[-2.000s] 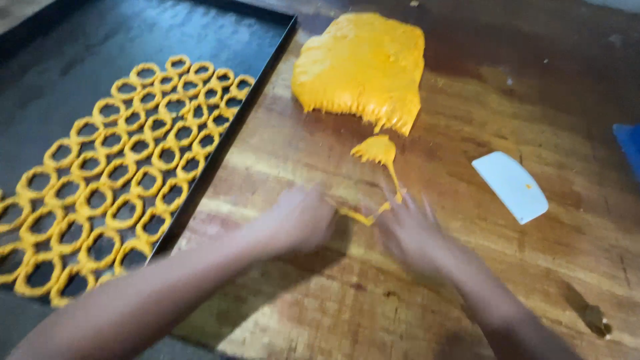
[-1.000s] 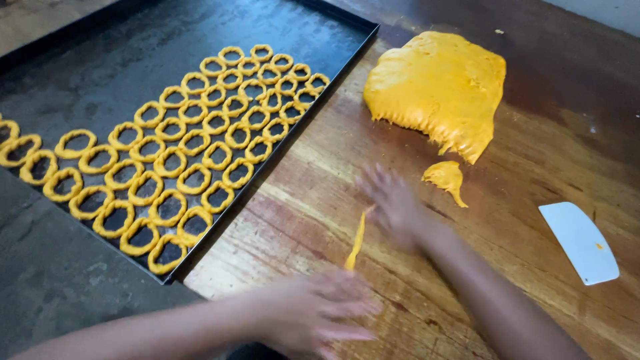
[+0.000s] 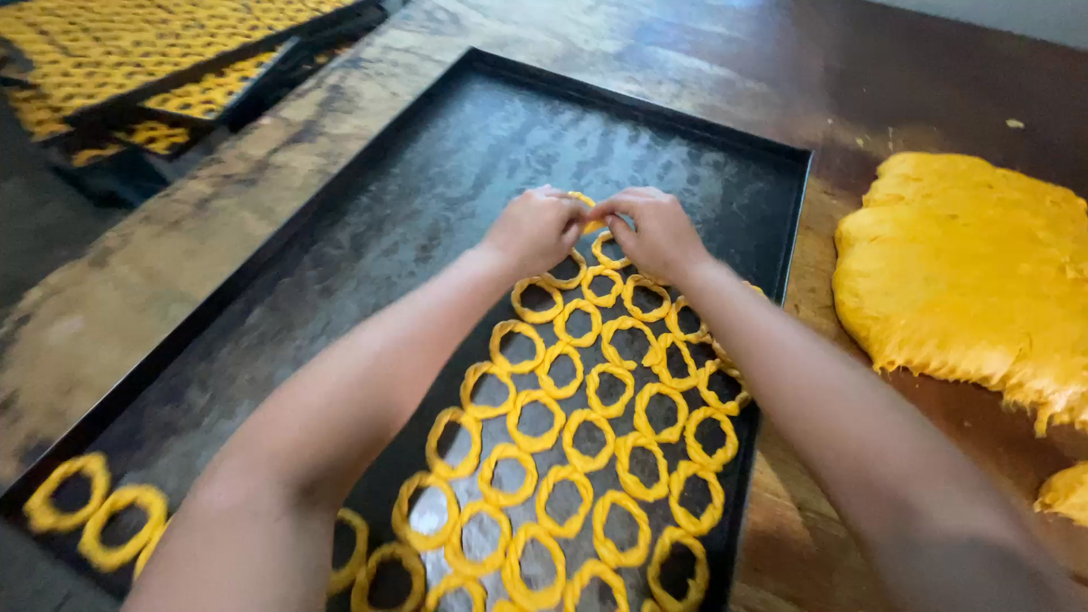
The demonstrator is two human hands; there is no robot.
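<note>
Both my hands meet over the black metal baking tray (image 3: pixel 357 229), beyond the laid rows of rings. My left hand (image 3: pixel 540 225) and my right hand (image 3: pixel 650 225) pinch a yellow dough ring (image 3: pixel 583 201) between them; the fingers cover part of it. Below them, many twisted yellow dough rings (image 3: pixel 588 439) lie close together on the tray, some touching. A few more rings (image 3: pixel 123 525) are at its lower left corner. To the right of the tray, a large slab of yellow dough (image 3: pixel 969 272) rests on the wooden table, with a small dough piece (image 3: pixel 1067 493) below it at the frame's edge.
At the upper left, other trays filled with yellow dough rings (image 3: pixel 161 51) stand beyond the table's edge, seemingly stacked. The wooden table (image 3: pixel 807 518) extends around the black tray, whose raised rim (image 3: pixel 637 102) borders it. A small dough scrap (image 3: pixel 1014 124) lies at the upper right.
Both hands have moved from the wooden tabletop to above the tray. The dough strip on the table a second ago is no longer seen there; a ring is now between my fingers. The view has swung left.
</note>
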